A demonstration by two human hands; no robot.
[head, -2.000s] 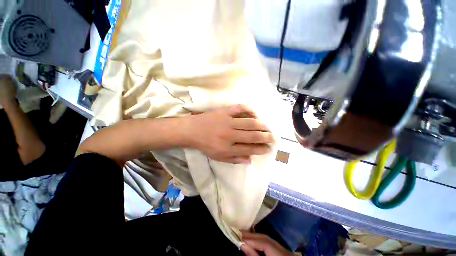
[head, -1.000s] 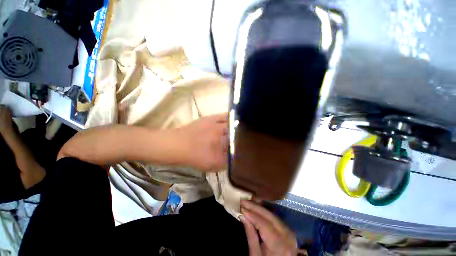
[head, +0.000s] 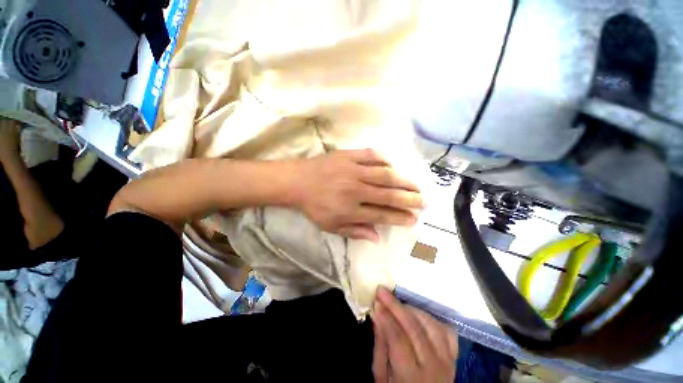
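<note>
A large beige cloth (head: 299, 90) covers the machine table and hangs over its front edge towards the lap. My left hand (head: 359, 196) lies palm down on the cloth with its fingers extended, left of the needle area. My right hand (head: 416, 340) pinches the lower corner of the cloth at the table edge. The sewing machine head (head: 539, 97) stands at the right. A dark curved part hides some of its metal parts and blurs at lower right. The cloth beneath my left palm is hidden.
Scissors with a yellow and a green handle (head: 558, 277) lie right of the needle area, partly covered. A brown mark (head: 424, 251) is near the ruler edge (head: 479, 329). A grey fan housing (head: 64, 52) and another person's arm (head: 30, 194) are at left.
The view has shifted, and the dark shape no longer covers my left fingers. My right hand has moved up to the table edge with the cloth corner. My left hand stays on the cloth.
</note>
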